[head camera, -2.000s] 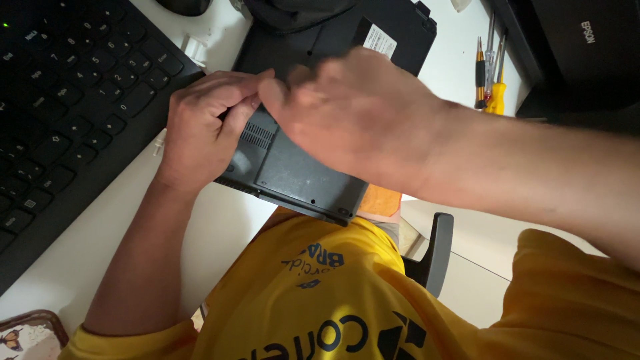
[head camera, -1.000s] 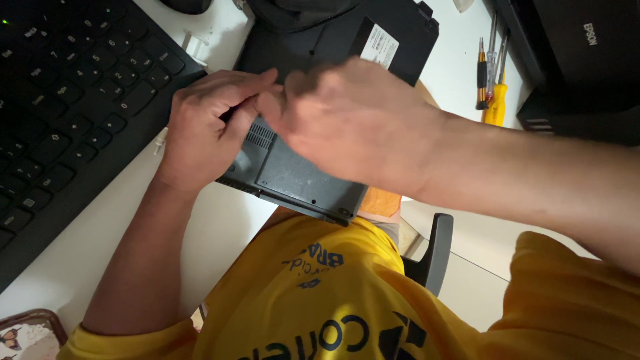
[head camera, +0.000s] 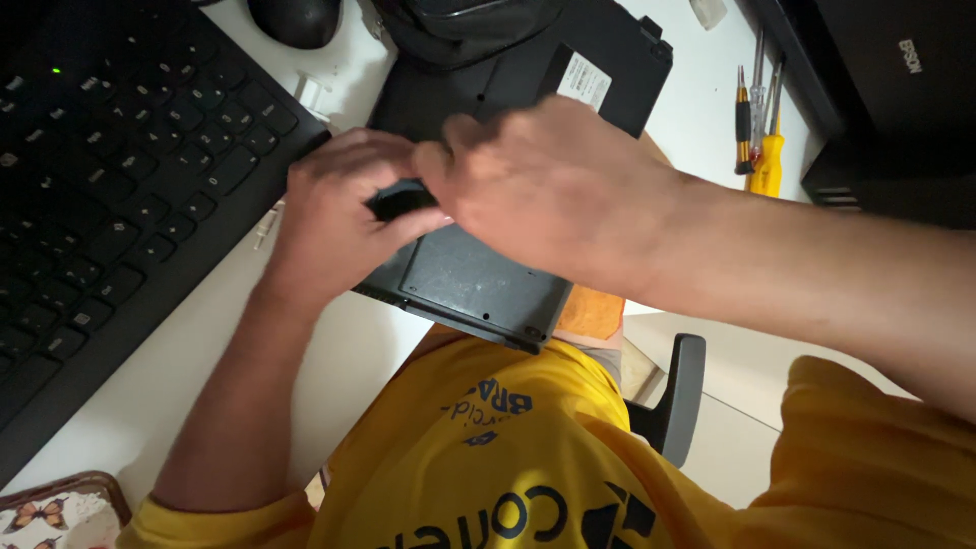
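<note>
A black laptop (head camera: 480, 282), underside up with vents, screw holes and a label bearing writing, lies on the white desk and reaches over its front edge. My left hand (head camera: 343, 206) rests over its left side, thumb and fingers curved around a dark gap. Against those fingertips, my right hand (head camera: 549, 191) is curled and blurred above the middle of the laptop. Whatever may be between the fingers of either hand is hidden.
An open laptop's keyboard (head camera: 122, 175) fills the left, with a mouse (head camera: 296, 19) behind. A black pouch (head camera: 457, 30) lies on the laptop's far part. Screwdrivers (head camera: 766, 168) lie right, beside a black Epson device (head camera: 900, 99). A butterfly-patterned tray (head camera: 107, 484) sits lower left.
My right hand has shifted slightly and remains blurred at my left fingertips. Between my left thumb and fingers, a dark gap now shows more widely. The laptop has stayed in place.
</note>
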